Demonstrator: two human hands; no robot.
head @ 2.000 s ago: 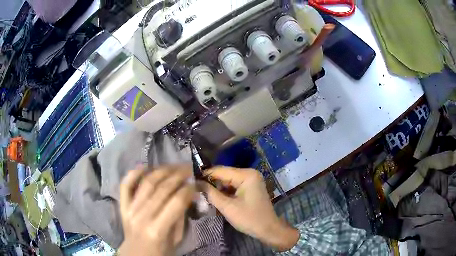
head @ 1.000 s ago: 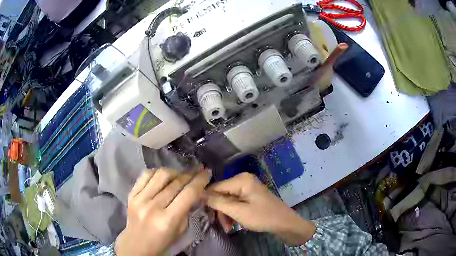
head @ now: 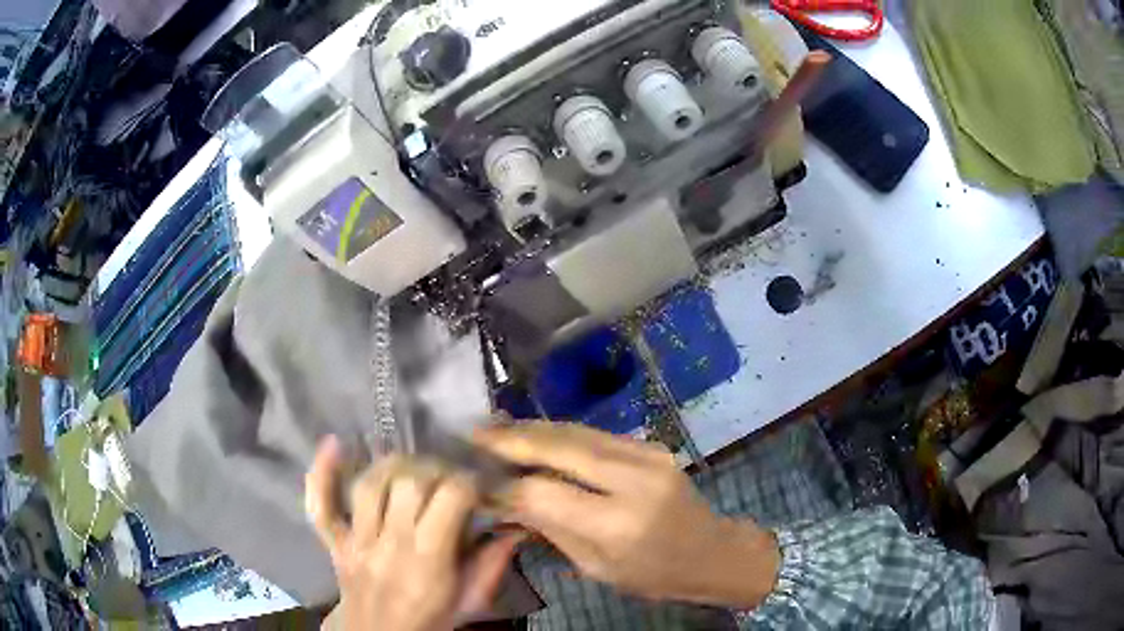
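Observation:
The grey-brown garment body (head: 290, 358) lies left of and in front of the overlock machine (head: 623, 265), with a pale overlocked seam edge (head: 383, 370) running down it towards my hands. My left hand (head: 407, 536) is on the cloth with its fingers bent, partly blurred. My right hand (head: 616, 505) meets it from the right, fingers together at the cloth's edge below the needle area. The fingers hide what exactly they pinch. A small dark thing shows between the hands, too blurred to name.
Blue plate (head: 690, 345) with lint at the table edge. Black smartphone (head: 863, 123) and red-handled scissors (head: 838, 15) lie right of the machine. Yellow-green panels (head: 1005, 93) are at the upper right. Striped woven cloth (head: 173, 296) lies left. Waiting garments (head: 1060, 518) are heaped lower right.
The garment's seam edge now shows as a long line left of the needle area. Both hands have moved slightly lower, away from the machine. The camera view has shifted a little.

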